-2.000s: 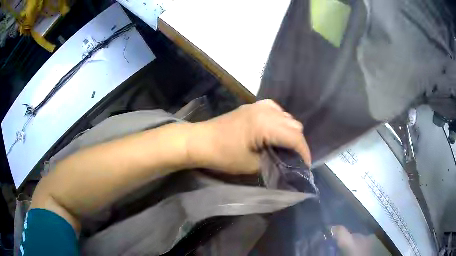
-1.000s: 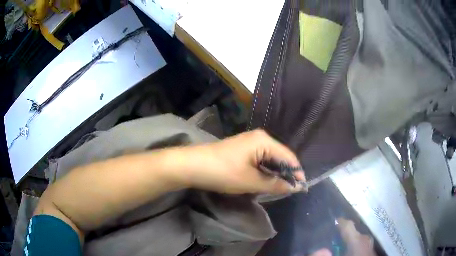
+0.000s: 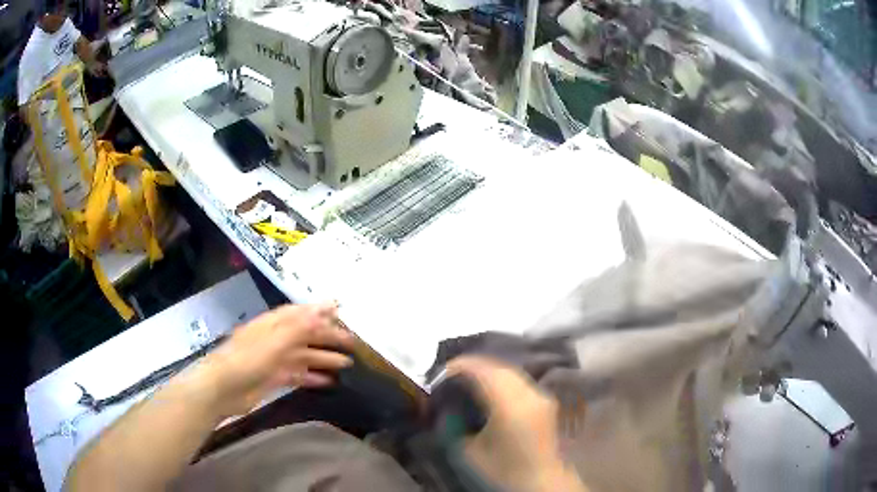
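A grey-brown garment panel [image 3: 654,336] spreads from the white table's front edge towards the right, with a darker part near my right hand. More grey-brown cloth [image 3: 308,461] lies on my lap. My left hand [image 3: 279,360] is above the table's front edge, left of the panel, fingers apart and holding nothing visible. My right hand [image 3: 514,418] is blurred at the panel's near left part. Its fingers are curled round a dark object that looks like the scissors [image 3: 457,408]; blur hides the blades.
A cream sewing machine [image 3: 327,96] stands on the white table [image 3: 481,250], with dark strips [image 3: 413,197] and a yellow-handled tool [image 3: 279,233] nearby. A white side board [image 3: 115,384] with dark thread is at left. Metal machine parts [image 3: 769,384] are at right. A person [image 3: 53,58] is behind.
The view has tilted up, showing the second machine. My left hand has let go of the cloth and moved left. My right hand has come up into view beside the panel.
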